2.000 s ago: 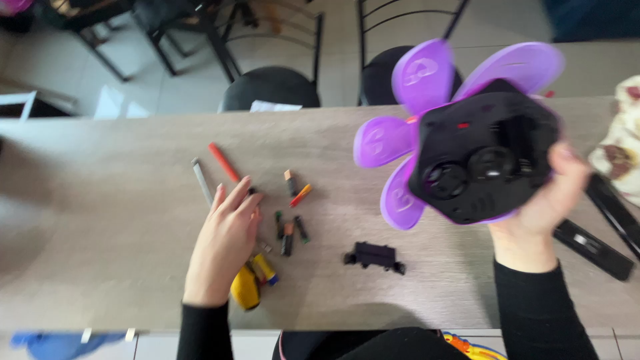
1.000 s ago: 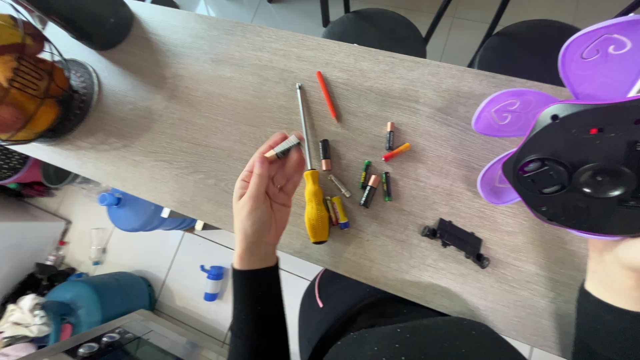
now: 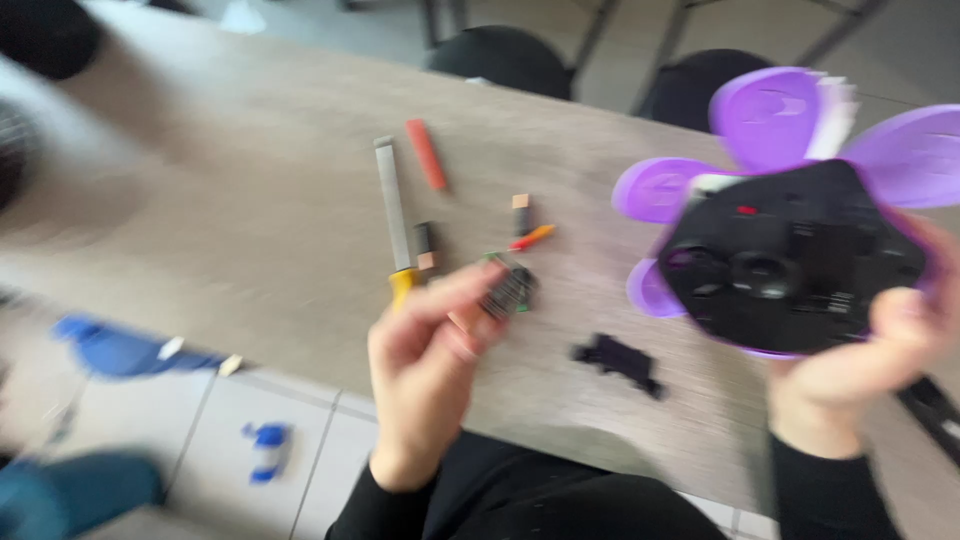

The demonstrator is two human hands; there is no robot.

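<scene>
Between its thumb and fingers my left hand pinches a battery, blurred, above the table. My right hand grips the right edge of a black toy base with purple wing- or petal-shaped plastic parts; its underside faces me. A yellow-handled screwdriver lies left of the batteries, its handle partly behind my left hand. Close by are a red pen-like stick, a copper-topped battery, a second one and a small red-orange item. A black plastic part lies between my hands.
Black stools stand beyond the far edge of the wood-look table. A dark round object is at the upper left. Past the near edge are a blue item, a blue-and-white object and a teal container. A black object lies at right.
My left hand, empty-looking near the red stick two seconds ago, held a battery beside the screwdriver one second ago. It has since moved right, toward the toy, with a battery in its fingers. The view has shifted.
</scene>
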